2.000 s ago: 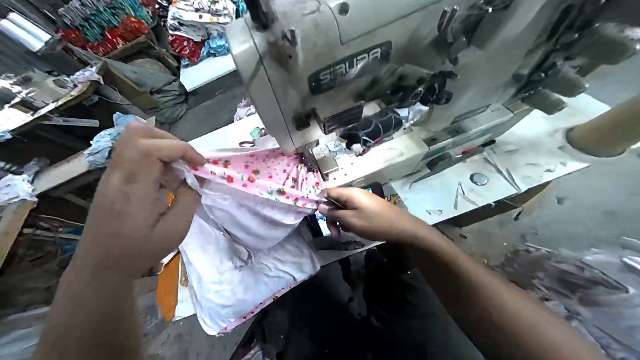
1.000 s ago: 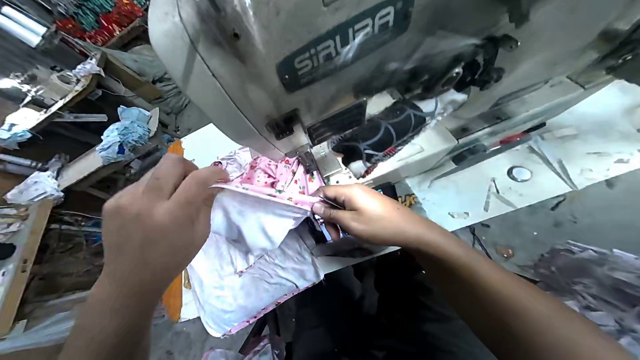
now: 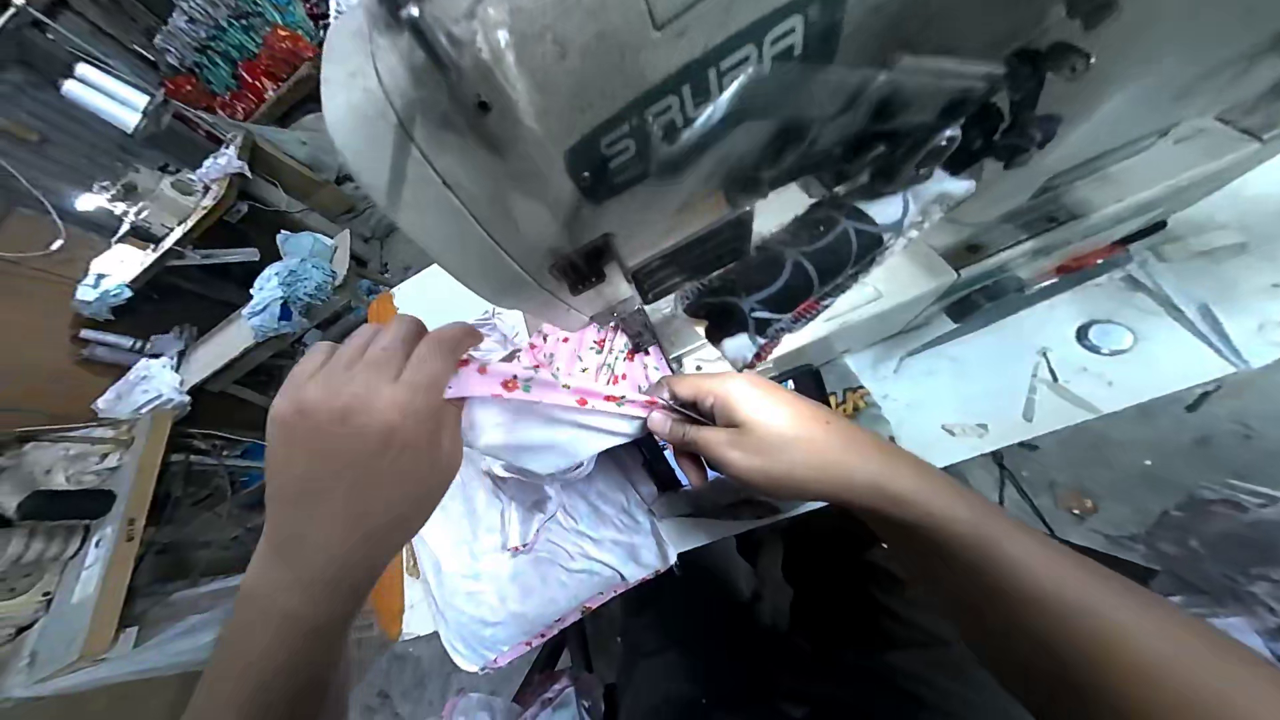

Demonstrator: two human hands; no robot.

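A pink fabric strip with red flowers point(image 3: 560, 388) is stretched between my two hands, its back part lying under the presser foot point(image 3: 634, 328) of a Siruba sewing machine point(image 3: 500, 170). My left hand point(image 3: 375, 430) pinches the strip's left end between thumb and fingers. Close to the presser foot, my right hand point(image 3: 750, 425) grips the strip's right end; a thin dark metal tool, its kind unclear, shows between the fingers. White fabric with pink floral edging point(image 3: 560, 560) hangs below the strip, over the table's front edge. The needle cannot be made out.
Metal tweezers or snips point(image 3: 1180, 310) and a round metal disc point(image 3: 1105, 337) lie on the white machine table point(image 3: 930, 400) at right. A patterned dark cloth point(image 3: 790, 270) is tucked against the machine. At left stand wooden benches point(image 3: 130, 540) with a light-blue cloth bundle point(image 3: 292, 285).
The strip between my hands looks shorter than two seconds ago, with my left hand closer to the machine. My right hand stays by the presser foot. The view has moved nearer to the machine.
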